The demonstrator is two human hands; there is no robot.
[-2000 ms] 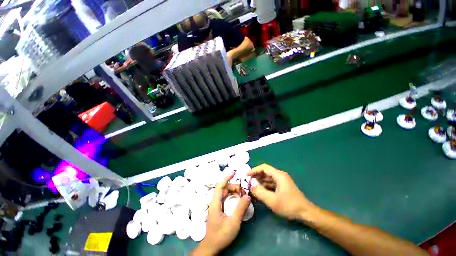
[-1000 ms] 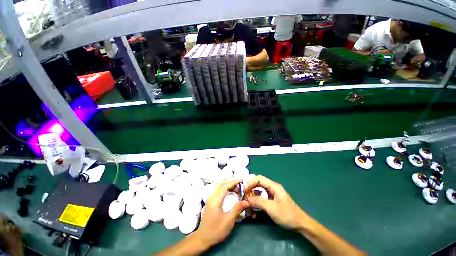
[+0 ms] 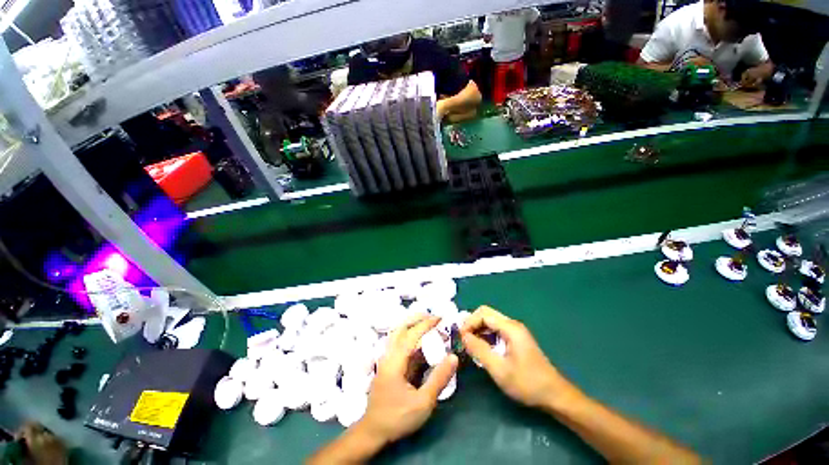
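Observation:
My left hand (image 3: 404,386) holds a white round housing (image 3: 434,349) between thumb and fingers at the right end of a pile of white housings (image 3: 309,363). My right hand (image 3: 511,359) is right beside it. Its fingers pinch a small dark part (image 3: 455,338) at the housing's edge, with a white disc piece partly showing under the fingers. The inside of the housing and the fine contact between the parts cannot be made out.
White sub-assemblies (image 3: 672,272) stand spaced at right. A black tray (image 3: 488,209) and stacked grey trays (image 3: 386,136) lie beyond the white edge. A black control box (image 3: 159,404) is at left, with small black parts (image 3: 68,372) further left. People sit opposite.
The view has tilted and shifted slightly. The housing in my left hand is turned more on edge, and my right fingers have changed their hold, covering more of the white disc piece.

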